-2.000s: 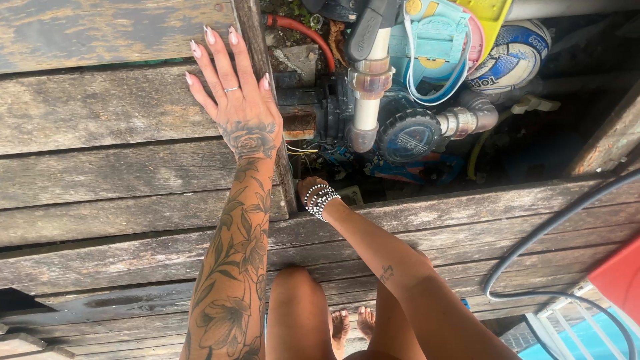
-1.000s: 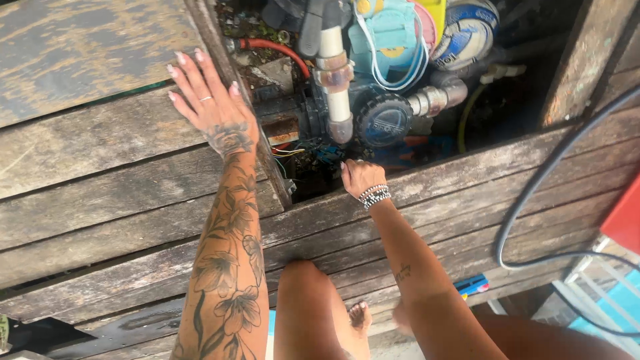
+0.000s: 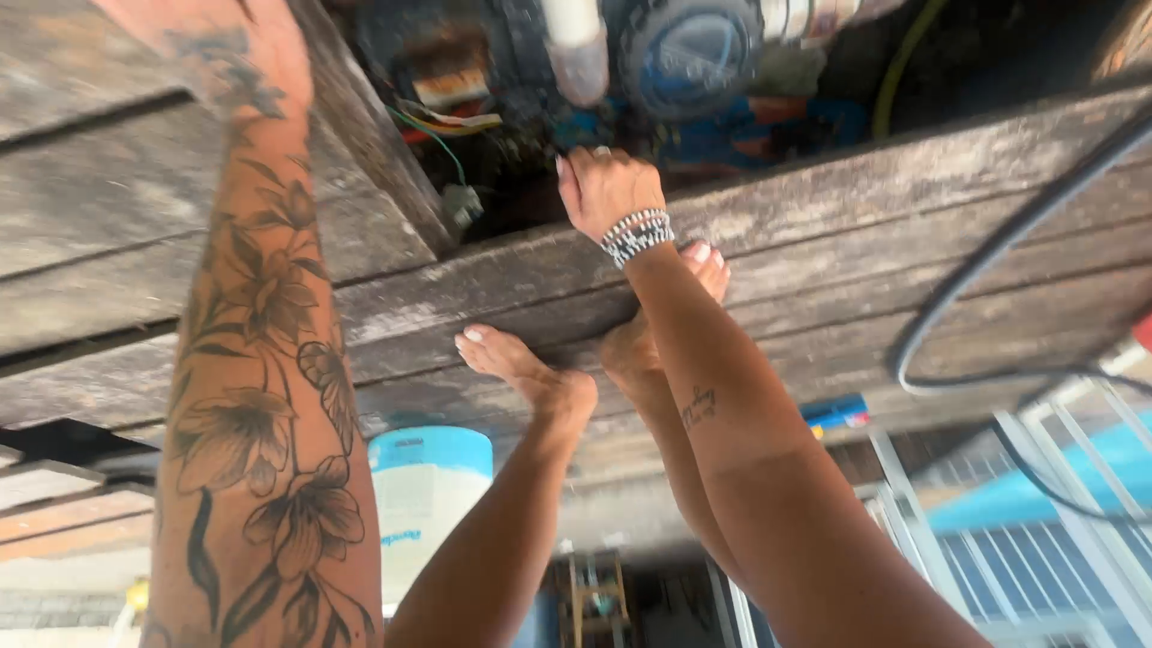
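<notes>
My left hand (image 3: 238, 54) rests on the weathered wooden deck boards (image 3: 99, 180) beside the hatch opening; its fingers are cut off by the top edge of the view. My right hand (image 3: 615, 189), with beaded bracelets (image 3: 637, 236) at the wrist, is over the near edge of the hatch, fingers curled and pointing into it. Whether it holds anything is hidden. Just beyond it are a pipe end (image 3: 578, 67) and a round dark pump lid (image 3: 691, 54). Thin coloured wires (image 3: 450, 121) and a small grey connector (image 3: 463, 205) lie to its left.
A grey hose (image 3: 981, 261) curves over the boards at right. My bare feet (image 3: 508, 360) stand on the deck near the hatch. Behind are a white bucket with a blue lid (image 3: 432, 447), a blue packet (image 3: 837, 414) and white metal railings (image 3: 1071, 459). A yellow-green hose (image 3: 900, 67) runs inside the hatch.
My right hand was lower in the hatch's near left corner two seconds ago and has moved right along its edge. My left hand stays on the boards. The view has tipped toward my feet.
</notes>
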